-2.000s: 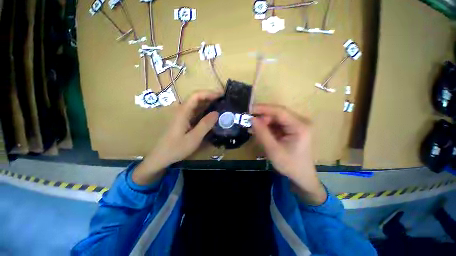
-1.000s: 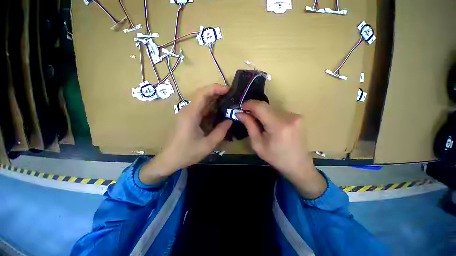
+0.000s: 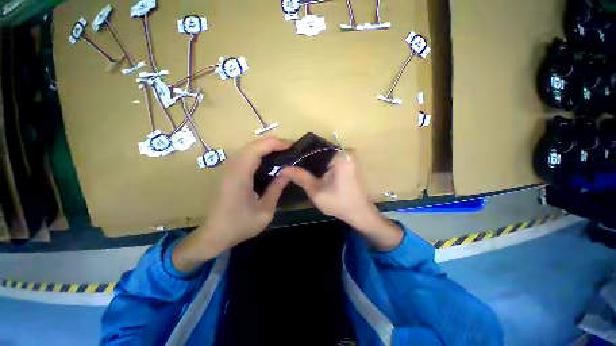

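My left hand (image 3: 242,186) grips a black housing (image 3: 310,146) from its left side, near the cardboard's front edge. My right hand (image 3: 340,188) is on its right side, with the thumb against a small white LED board (image 3: 275,171) in the housing. The board is largely covered by my thumbs. A thin pale lead wire (image 3: 312,155) arcs from the board over the housing's neck toward my right fingers. Its white end piece (image 3: 337,138) shows above the right hand, blurred.
Several wired LED boards (image 3: 232,68) lie on the cardboard sheet (image 3: 324,81), tangled at left. One more (image 3: 417,44) lies at right, with white scraps (image 3: 423,119) nearby. Black finished units (image 3: 558,149) stand in rows at far right. Stacked cardboard is at far left.
The LED board has gone from beside the housing onto it, between my thumbs. The housing is now tilted, its neck turned to the upper right. The view has shifted right.
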